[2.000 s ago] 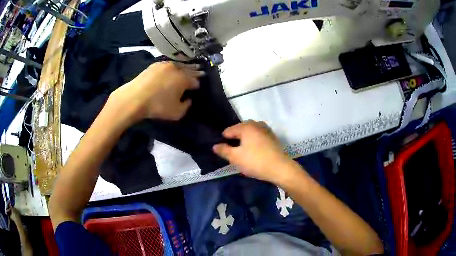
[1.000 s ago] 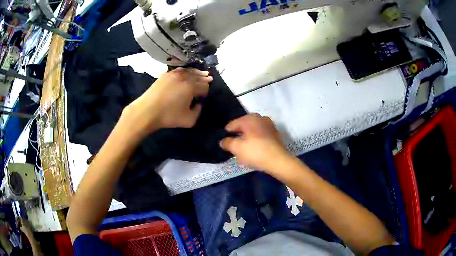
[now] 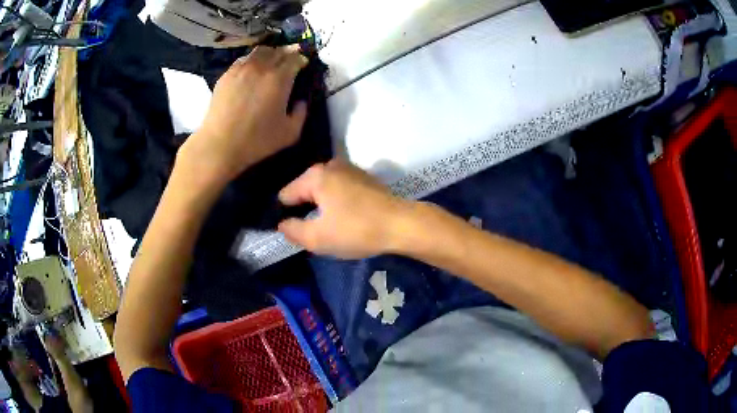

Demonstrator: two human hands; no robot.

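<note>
Black cloth (image 3: 129, 137) lies bunched on the white table at the left and runs under the sewing machine head (image 3: 218, 20). My left hand (image 3: 257, 105) lies on the cloth close below the machine head, palm down, its fingertips near the presser foot area. My right hand (image 3: 343, 211) is at the table's front edge, thumb and fingers pinching the cloth's near edge. The needle and the cloth under my left hand are hidden.
A dark phone (image 3: 594, 10) lies at the upper right, beside a pale strap (image 3: 683, 48). A red basket (image 3: 687, 173) is at the right. Another red basket (image 3: 250, 355) with a blue one is below the table. A worn wooden board (image 3: 85, 234) is at left. Another person's arms show lower left.
The view has tilted down, so the machine sits higher in it. My right hand has moved left, closer to my left hand, and the black cloth has shifted left with it.
</note>
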